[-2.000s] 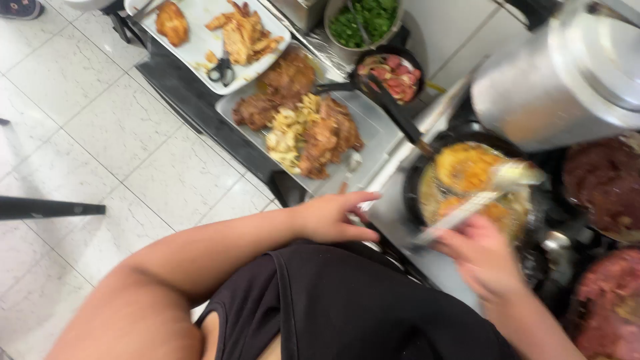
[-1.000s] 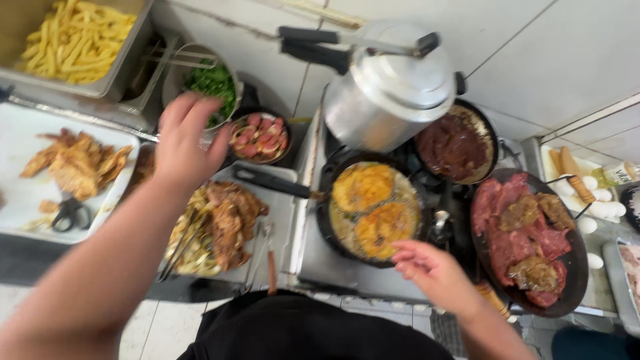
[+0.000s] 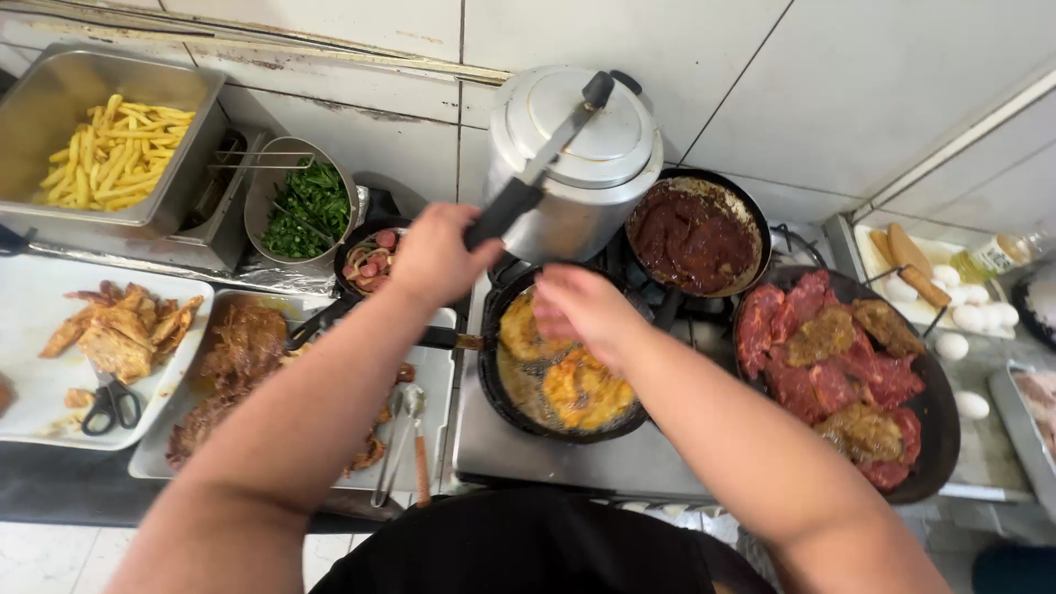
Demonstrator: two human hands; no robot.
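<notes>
My left hand [image 3: 441,256] is closed round the black handle of an aluminium pressure cooker [image 3: 549,214], whose metal arm slants across the lid. My right hand [image 3: 590,318], blurred, is over a black frying pan [image 3: 492,388] with nothing visible in its loosely spread fingers. Two golden, coated pieces [image 3: 586,388] fry in oil there; the hand partly hides the upper one. Left of the pan, metal tongs [image 3: 392,450] and a wooden-handled utensil [image 3: 421,466] rest at the edge of a tray [image 3: 445,371] of cooked meat, partly behind my left forearm.
A saucy pan [image 3: 697,235] and a pan of meat slices [image 3: 825,363] stand right, near eggs [image 3: 978,318]. At left are fries [image 3: 124,153], a bowl of chopped greens [image 3: 305,206], a small pan of sausage [image 3: 371,260], and a white tray [image 3: 186,330] with scissors [image 3: 111,406].
My left hand has moved from over the greens bowl to the cooker's handle. My right hand has moved up over the frying pan; two seconds ago it held a utensil there. The view has turned.
</notes>
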